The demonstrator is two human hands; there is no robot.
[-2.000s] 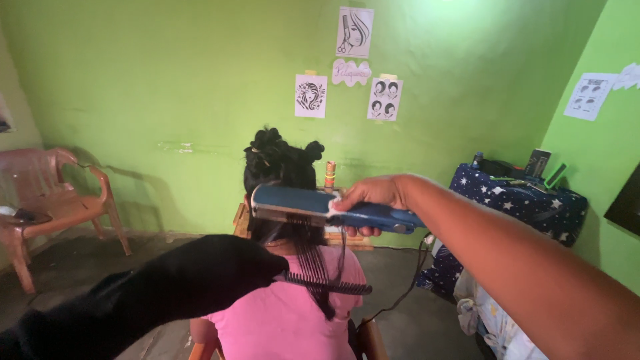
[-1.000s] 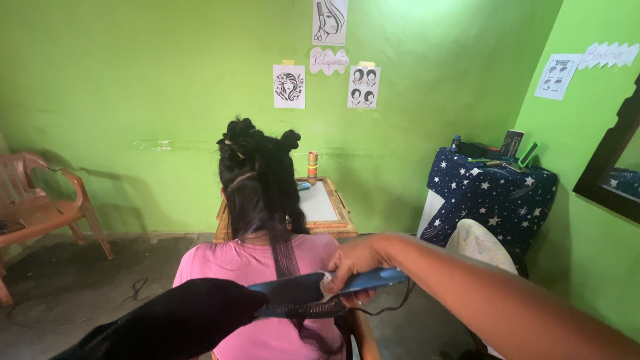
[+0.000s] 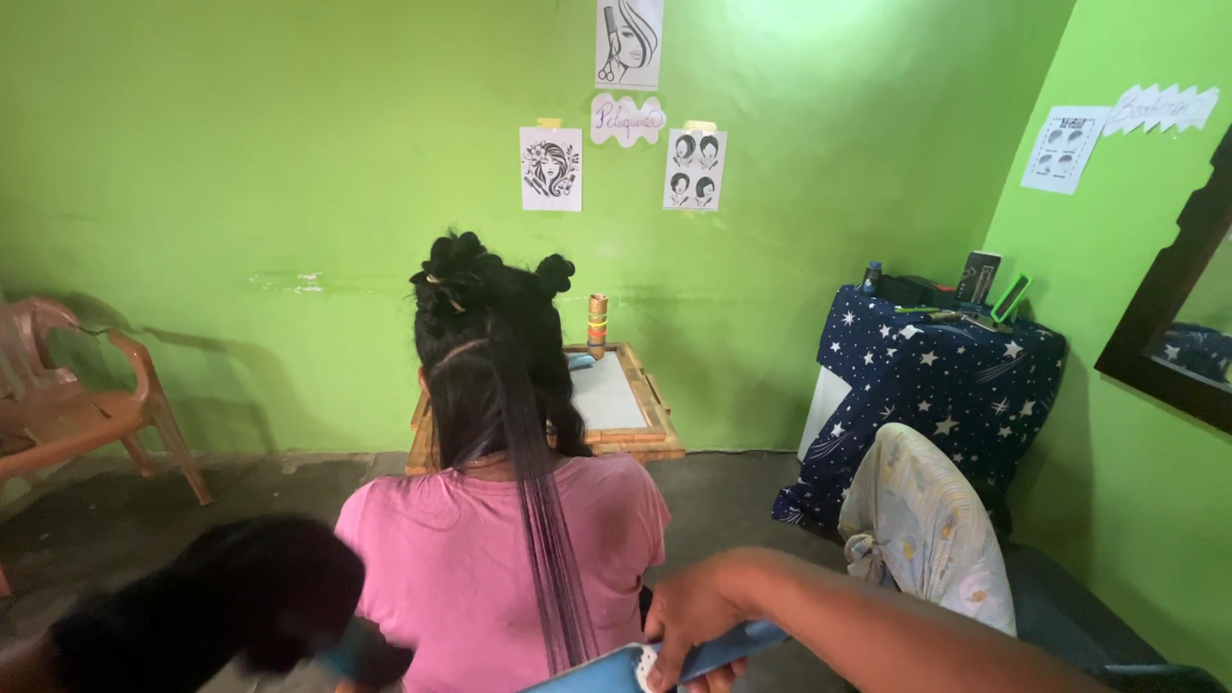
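Observation:
A person in a pink T-shirt (image 3: pixel 443 568) sits with their back to me. Part of their dark hair is pinned up in twisted knots (image 3: pixel 462 265); a long straight lock (image 3: pixel 544 500) hangs down the back. At the bottom, my right hand (image 3: pixel 698 616) grips a blue hair straightener (image 3: pixel 597 674), near the lower end of this lock; its plates are cut off by the frame edge. My left hand (image 3: pixel 289 587), in black covering, is blurred at lower left beside the person's back. Something blue shows at its lower edge, and what its fingers hold cannot be made out.
Beyond the person stands a wooden-framed table (image 3: pixel 664 438). At right are a star-patterned cloth-covered stand (image 3: pixel 924 404) with grooming items, a cloth-draped chair back (image 3: pixel 924 520) and a dark-framed mirror (image 3: pixel 1169 289). An orange plastic chair (image 3: pixel 77 404) stands at left.
The straightener in my right hand has moved down from near the head to the lock's lower end. My left hand, seen earlier with a black comb at the hair, has moved left, away from the lock.

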